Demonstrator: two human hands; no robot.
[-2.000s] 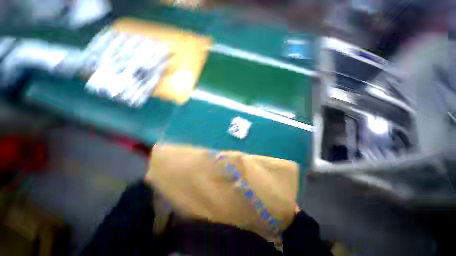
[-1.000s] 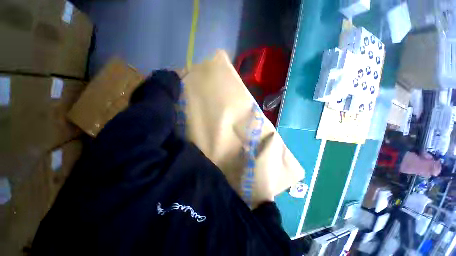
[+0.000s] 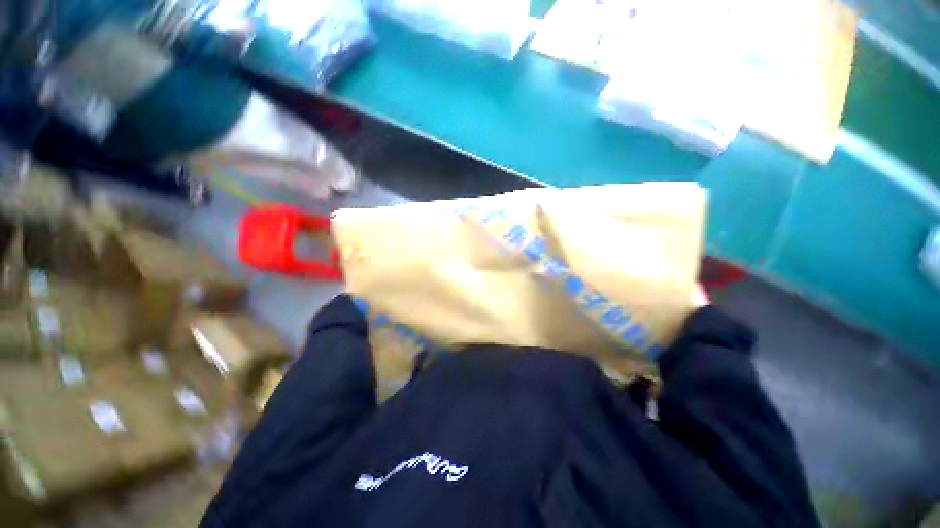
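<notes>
A tan-brown kraft sack (image 3: 443, 263) with blue lettering is held in front of my chest, its long top edge nearly level. My right hand (image 3: 703, 297) grips its right edge; only a sliver of skin shows past the dark cuff. My left sleeve (image 3: 335, 345) ends at the sack's left edge, where my left hand holds it, hidden by the cuff and sack. The sack hangs in front of the green bench and overlaps its near edge in view.
The green bench (image 3: 469, 98) runs across the top, bearing white sheets (image 3: 701, 62) and shiny plastic bags (image 3: 320, 31). A red plastic stool (image 3: 273, 242) stands on the floor behind the sack. Brown cartons (image 3: 134, 397) with white labels crowd the lower left.
The view has turned, so the bench now lies across the top and the cartons lower left. The sack now appears level and is still held between both hands.
</notes>
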